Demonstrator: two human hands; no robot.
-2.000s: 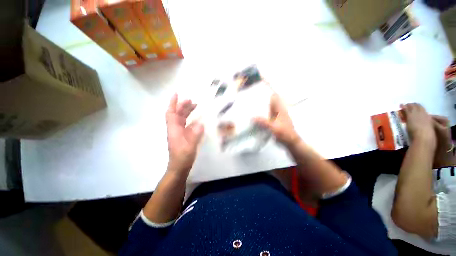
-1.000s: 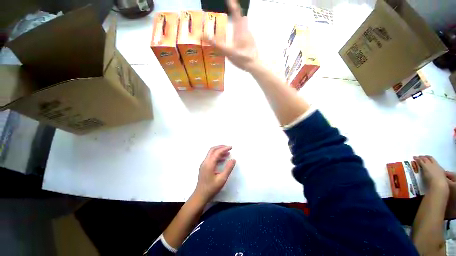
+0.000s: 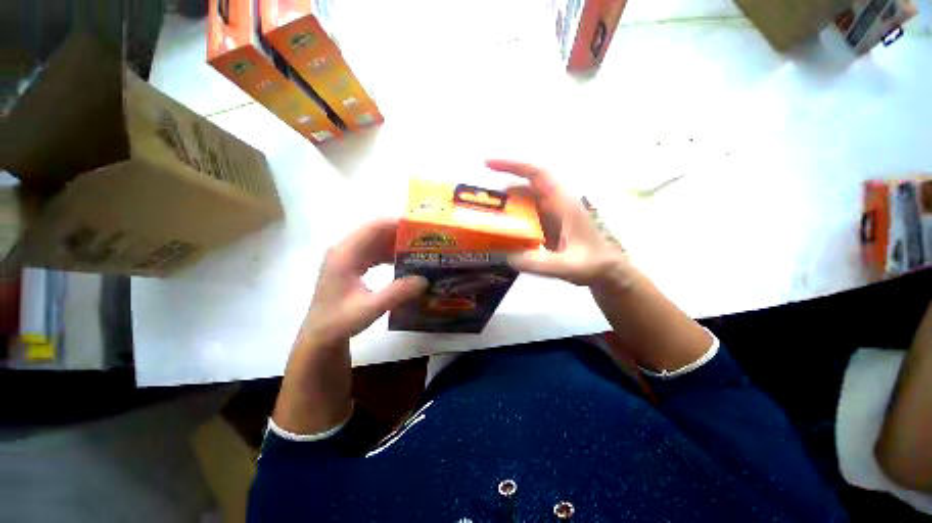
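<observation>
A product box (image 3: 457, 291) with an orange end and a dark printed side is upright over the table's near edge, in front of my body. Its orange end with a black-rimmed hang hole faces up. My left hand (image 3: 355, 283) holds its left side, the thumb on the dark front. My right hand (image 3: 572, 237) holds its right side, the thumb at the front corner of the orange end. The back of the box is hidden.
Two orange product boxes (image 3: 307, 61) stand at the back left. A brown shipping carton (image 3: 194, 194) with open flaps is at the left. Another product box (image 3: 593, 33) is at the back. A brown carton is at the back right. A person's arm (image 3: 913, 409) and another product box (image 3: 899, 227) are at the right.
One of the three standing orange boxes is gone from the row. My right hand has come back from the row, and both hands now hold a product box near my body.
</observation>
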